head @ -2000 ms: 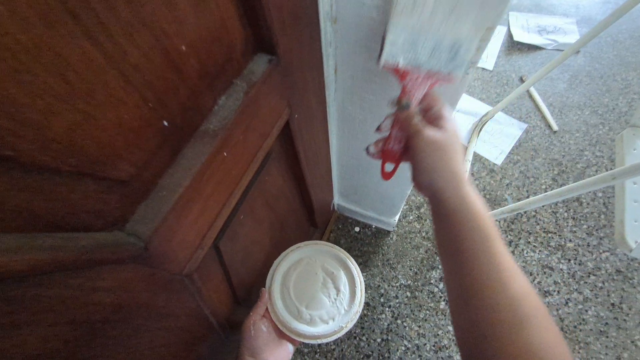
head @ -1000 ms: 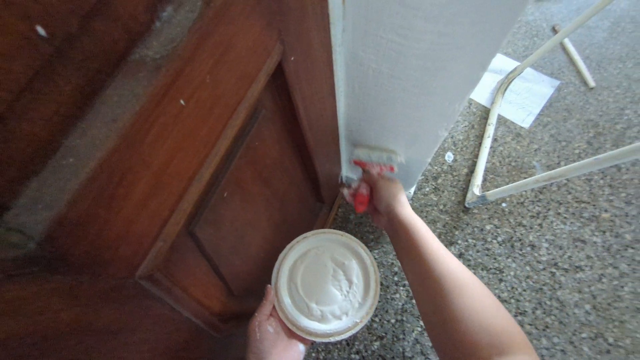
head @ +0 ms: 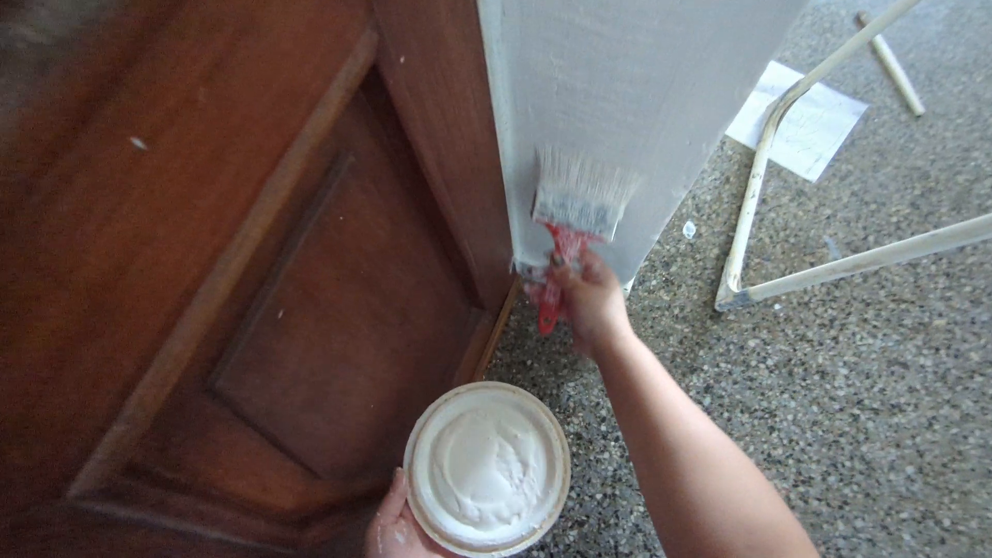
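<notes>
My right hand [head: 585,298] grips the red handle of a wide paintbrush [head: 581,198], bristles pointing up. The brush lies against or just in front of the lower part of a pale wall end [head: 628,85]; contact cannot be told for certain. Below it, my left hand [head: 403,519] holds a round tub of thick white paint [head: 488,469] from its lower left side, with white smears on the fingers. Most of the left hand is hidden under the tub.
A brown wooden panelled door [head: 333,325] fills the left side, close beside the wall and tub. At right, a cream metal tube frame [head: 748,225] stands on the speckled floor [head: 852,403], near a paper sheet [head: 814,124] and a thin stick [head: 891,66].
The brush went from high on the wall down to its foot, and is now slightly higher with its bristles in full view. The left hand has kept hold of the tub.
</notes>
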